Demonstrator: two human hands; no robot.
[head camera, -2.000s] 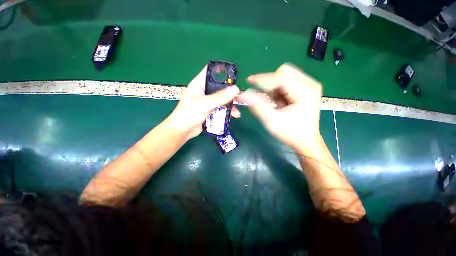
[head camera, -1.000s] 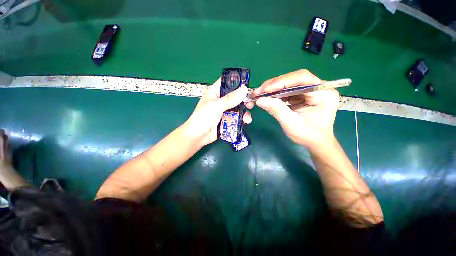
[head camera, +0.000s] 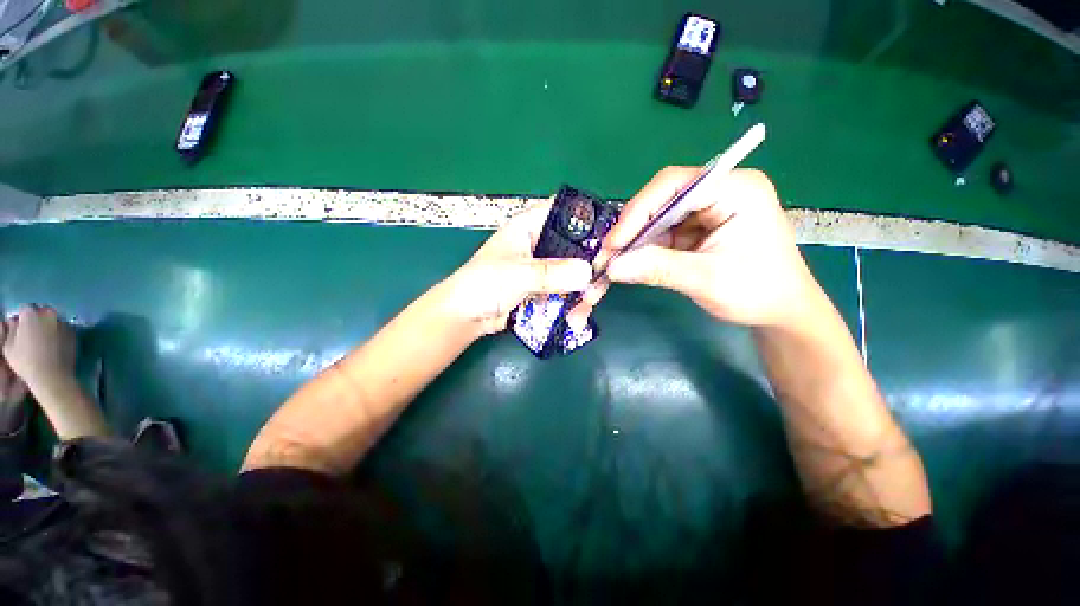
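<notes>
My left hand (head camera: 509, 278) holds a black handset housing (head camera: 577, 221) tilted over the near edge of the belt rail, thumb across its middle. The housing's round dark recess is at the upper end. A blue-white patterned area (head camera: 539, 322) shows at the lower end, with a small patterned flap (head camera: 577, 331) beside it. My right hand (head camera: 711, 243) holds slim pale tweezers (head camera: 699, 189) like a pen. The tweezers' tip end is at the housing's right side by my left thumb; the exact tip is hidden by fingers.
On the green belt (head camera: 391, 118) lie black housings at the left (head camera: 205, 115), upper right (head camera: 689, 59) and far right (head camera: 965, 134). Small round modules (head camera: 747, 84) lie beside the right two. The speckled rail (head camera: 355, 207) crosses behind my hands. Another person's hands (head camera: 42, 349) are at the left edge.
My right hand first shows no clear tool, then holds the tweezers against the housing. The housing has moved right and tilted. The other person's hands have come further into view.
</notes>
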